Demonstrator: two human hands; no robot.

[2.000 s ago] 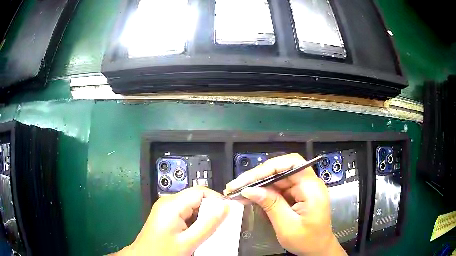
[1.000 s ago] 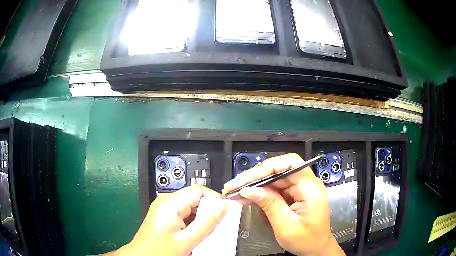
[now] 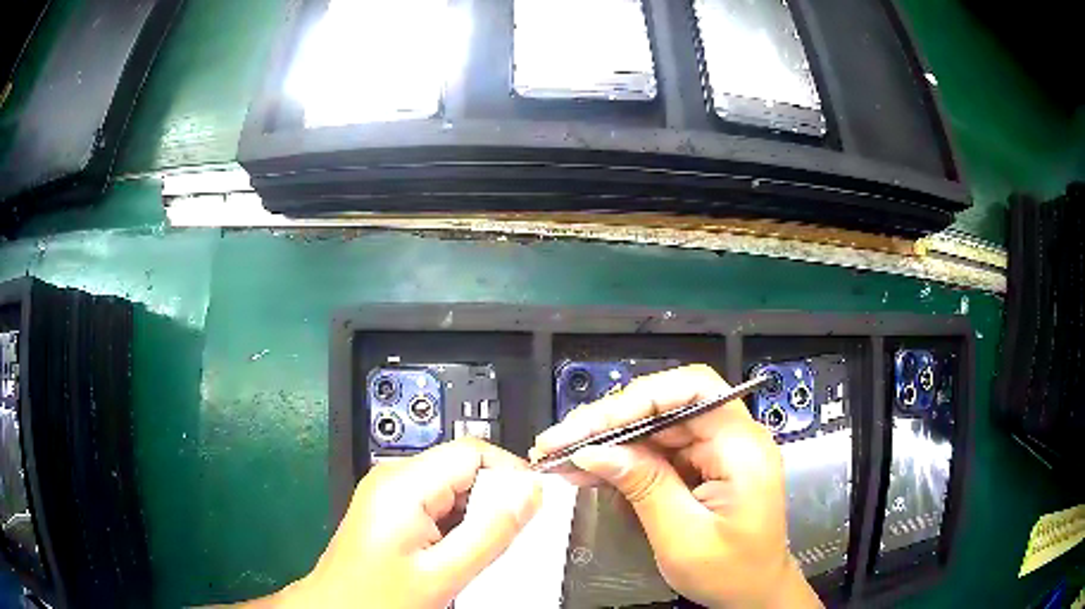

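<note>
My left hand (image 3: 434,518) pinches a small white sheet (image 3: 524,553) at its top edge, low in the centre. My right hand (image 3: 690,482) holds dark tweezers (image 3: 666,419) like a pen, their tip meeting my left fingertips at the sheet's top corner. Whether the tip grips anything is hidden by the fingers. Below lies a black foam tray (image 3: 643,321) with several smartphones in its slots; the leftmost phone (image 3: 405,407) and the right ones (image 3: 821,476) show blue camera areas with round lenses. My hands partly cover the two left phones.
A stack of black foam trays (image 3: 595,155) with bright silver units stands at the back. More stacked trays stand at left (image 3: 89,452) and right (image 3: 1047,321). A pale metal rail (image 3: 214,202) crosses the green bench (image 3: 268,357). A yellow sheet (image 3: 1057,538) lies lower right.
</note>
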